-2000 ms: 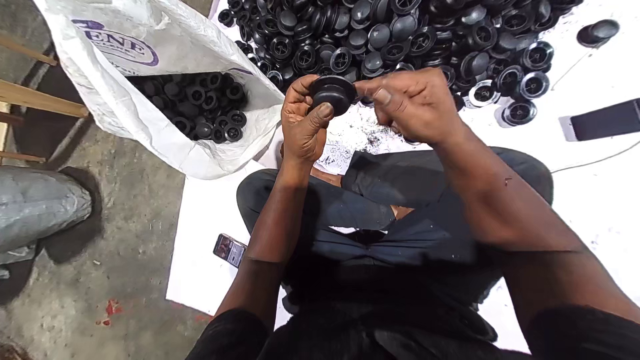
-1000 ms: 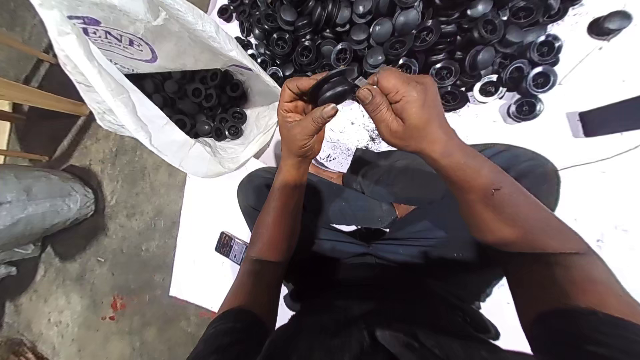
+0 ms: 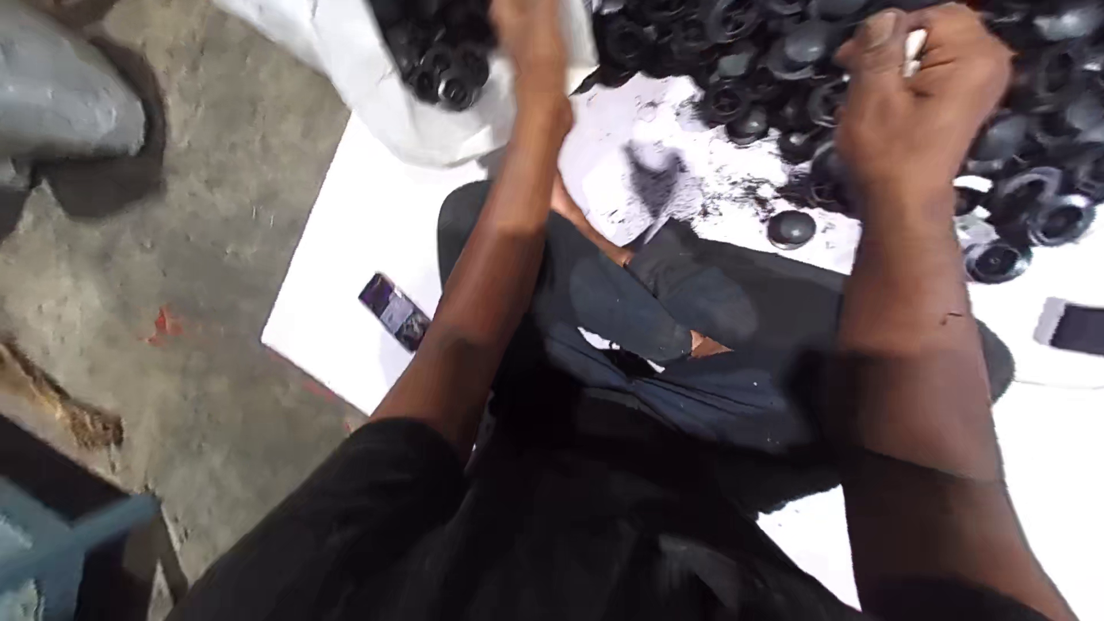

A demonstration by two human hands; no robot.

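My right hand (image 3: 927, 95), at the upper right, is closed on a small white object (image 3: 914, 52) over the pile of round black plastic parts (image 3: 802, 52). At the top edge, my left hand (image 3: 526, 21) is blurred and partly cut off beside the opening of the white woven sack (image 3: 328, 39); what it holds, if anything, is hidden. More black parts (image 3: 453, 82) lie inside the sack. One domed black part (image 3: 791, 228) sits apart on the white sheet, close to my right knee.
A phone (image 3: 395, 312) lies on the white sheet (image 3: 336, 224) by my left forearm. Another dark flat device (image 3: 1078, 328) with a cable is at the right edge. A grey sack (image 3: 65, 82) stands on the concrete floor, and a blue frame (image 3: 69, 543) is at the lower left.
My hands, together on a black part before, are now apart: the left beside the sack, the right over the pile. The part is out of sight. The view has shifted down and left.
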